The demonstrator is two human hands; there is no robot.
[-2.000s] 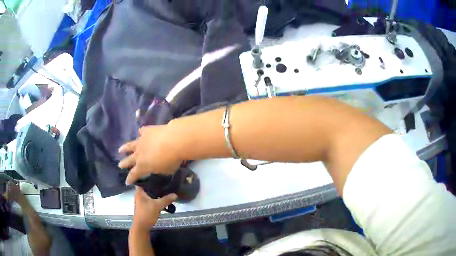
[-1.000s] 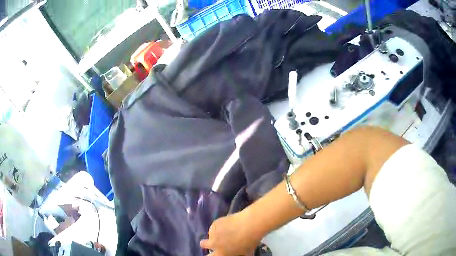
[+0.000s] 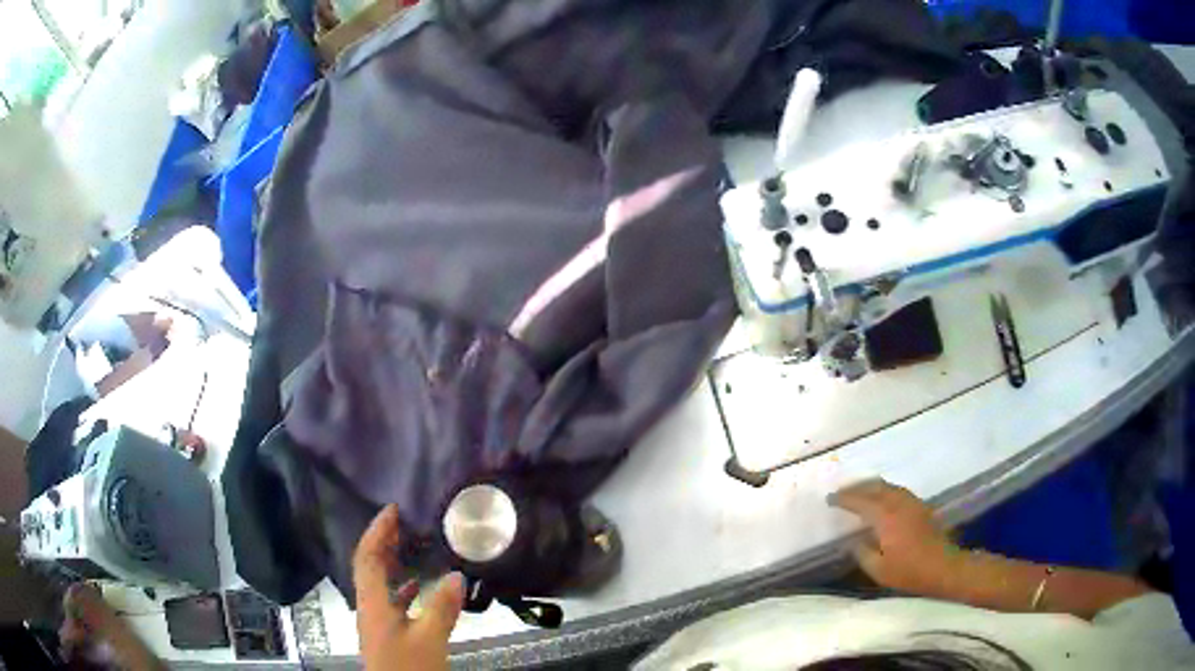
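A dark grey garment [image 3: 433, 184] lies spread over the table left of the sewing machine, with a pale stripe across it. A round silvery disc [image 3: 481, 524] sits on a small black item [image 3: 557, 557] at the garment's front edge. My left hand [image 3: 406, 596] is beside the disc, thumb and finger apart; I see nothing clearly gripped. My right hand [image 3: 904, 537] is at the table's front edge, right of the garment, with its fingers apart and empty. The white machine head [image 3: 944, 197] has a blue stripe; its needle area is clear of the garment.
Dark thread snips [image 3: 1006, 341] and a black square pad [image 3: 906, 333] lie on the machine bed. A grey machine part [image 3: 138, 511] stands at the left, with another person's hand [image 3: 98, 629] below it. Blue bins [image 3: 249, 157] are behind at the left.
My right hand has left the garment and moved right, to the table edge. The silvery disc, hidden before, now shows. My left hand, out of view a second ago, is visible again.
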